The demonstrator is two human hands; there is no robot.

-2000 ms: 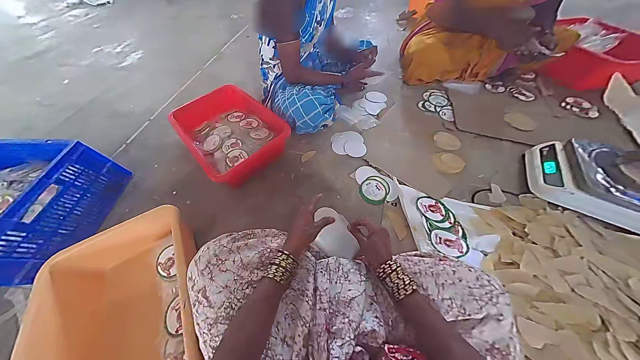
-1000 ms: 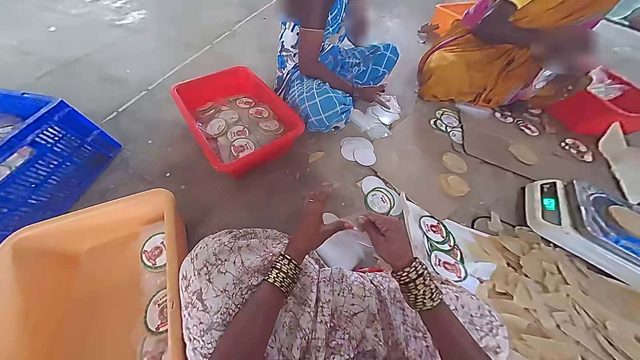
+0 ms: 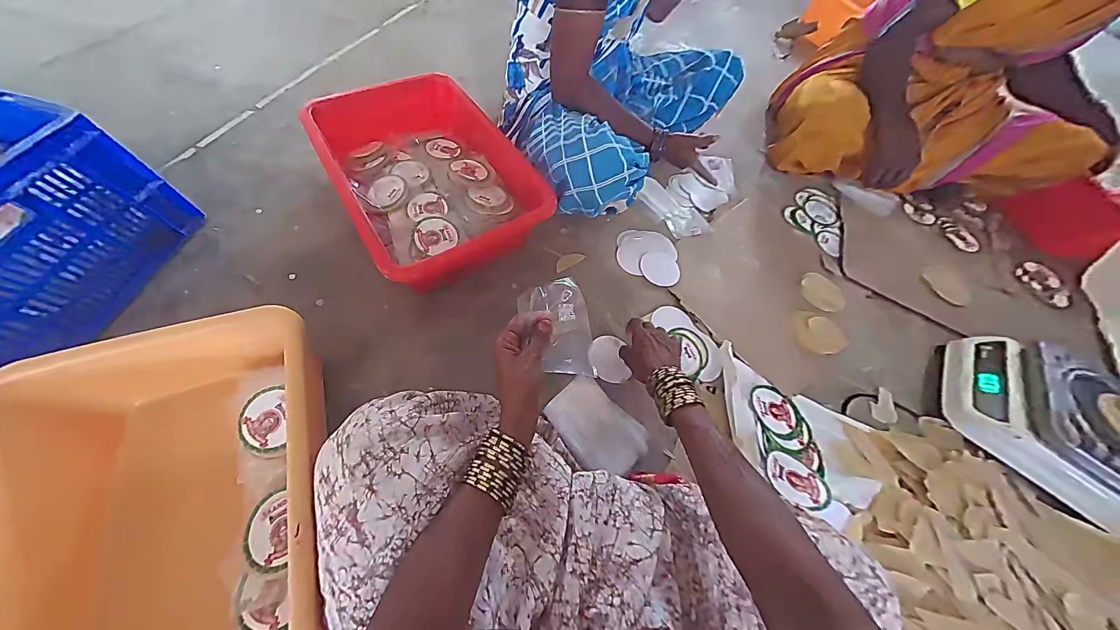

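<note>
My left hand (image 3: pixel 522 350) grips a clear plastic bag (image 3: pixel 569 328) by its left edge, above my lap. Beside it, my right hand (image 3: pixel 652 350) has its fingertips at a white paper disc (image 3: pixel 610 359); whether they pinch it cannot be told. Just past that hand lie more white discs (image 3: pixel 672 319) and a round printed label (image 3: pixel 691 352) on the floor. A stack of clear bags (image 3: pixel 597 424) rests at my lap. Several printed round labels (image 3: pixel 790 446) lie on a white sheet to the right.
An orange crate (image 3: pixel 297 455) stands left, a blue crate (image 3: pixel 96 219) behind it. A red tub (image 3: pixel 411 271) holds packed labels. Thin tan pieces (image 3: pixel 971 534) are heaped right, beside a digital scale (image 3: pixel 989 394). One person (image 3: pixel 586 131) and another person (image 3: pixel 927 105) sit ahead.
My hands were close together over my lap; now they are apart, the left holding up a bag, the right farther forward near the discs on the floor.
</note>
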